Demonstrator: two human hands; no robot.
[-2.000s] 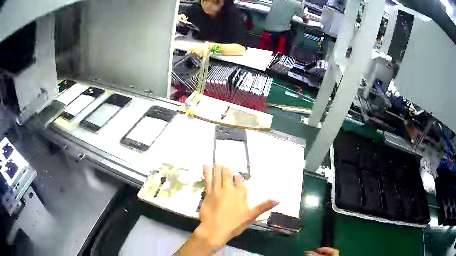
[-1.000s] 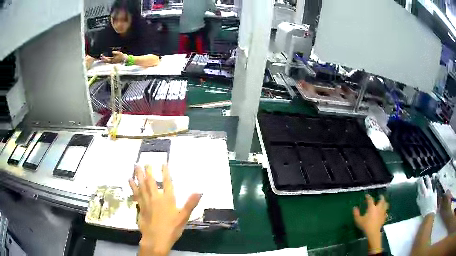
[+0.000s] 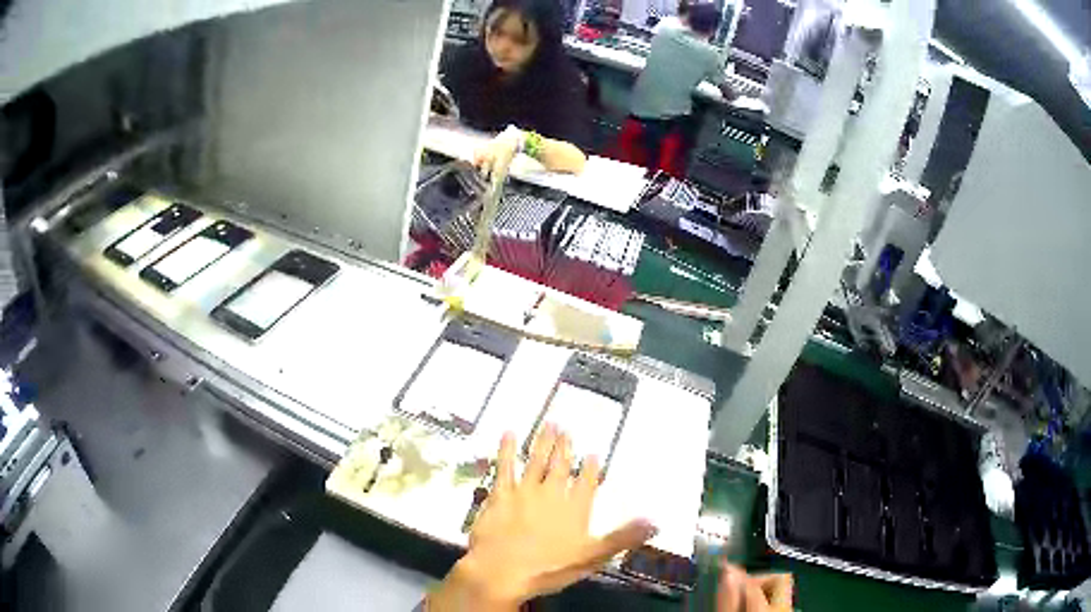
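Note:
My left hand (image 3: 544, 514) lies palm down with fingers spread on the white plate (image 3: 676, 448). Its fingertips overlap the lower part of a phone front frame (image 3: 601, 383), black with a white centre; its lower edge is hidden. A second frame (image 3: 455, 373) lies just left of it at the belt's end. My right hand (image 3: 756, 591) is blurred and cut off by the bottom edge, right of the plate; whether it holds anything is unclear. A small dark block (image 3: 658, 565) sits at the plate's near-right corner, beside my left thumb.
Several more frames lie spaced on the conveyor belt (image 3: 359, 353). A metal post (image 3: 784, 263) stands behind right of the plate. A black parts tray (image 3: 879, 478) lies right. Racked panels (image 3: 598, 243) and a person (image 3: 514, 78) are behind. White paper (image 3: 347, 580) lies near my body.
The view swung right and back left. Frames on the belt moved right, and one now lies close beside the frame at my left hand. My right hand moved from beside the tray toward the plate.

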